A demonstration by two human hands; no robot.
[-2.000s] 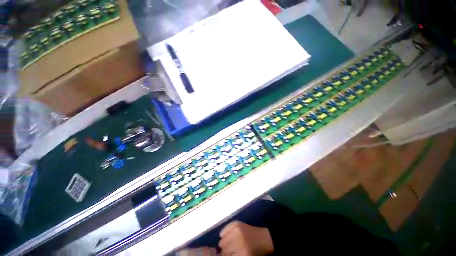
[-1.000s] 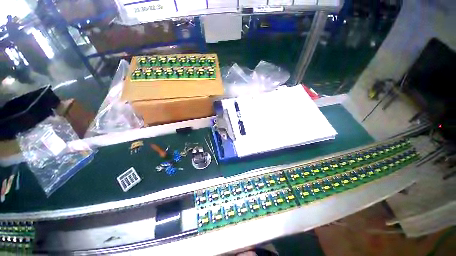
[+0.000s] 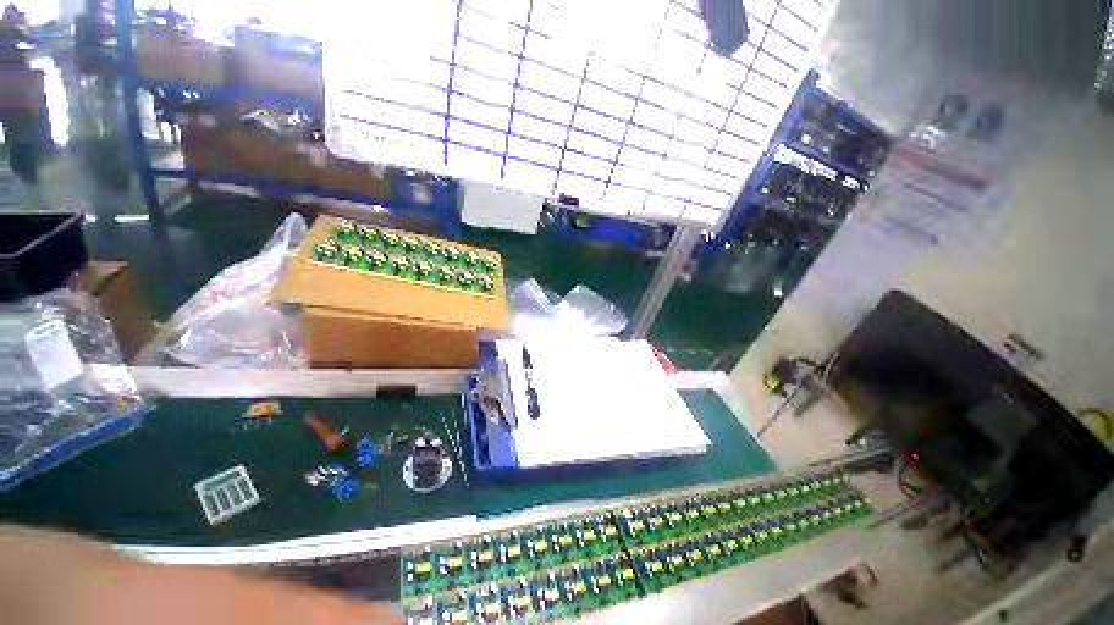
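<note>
Two green circuit board panels with yellow, blue and white parts lie end to end in the conveyor rail, a nearer one [image 3: 525,571] and a farther one [image 3: 745,525]. A large blurred skin-coloured shape at the lower left edge, apparently my left hand [image 3: 159,586], covers the rail left of the panels. It is cut off by the frame, and its fingers and any grip cannot be made out. My right hand is out of the picture.
Behind the rail, a green mat holds a white tray [image 3: 227,494], loose blue components [image 3: 342,484], a small device on a round base [image 3: 426,464] and a blue clipboard with paper [image 3: 605,403]. A cardboard box [image 3: 403,335] bears another panel. A dark machine [image 3: 965,403] stands right.
The view has tilted up and levelled, showing the white gridded board and dark machine more fully. A blurred hand now covers the lower left; the hand at the bottom centre is gone.
</note>
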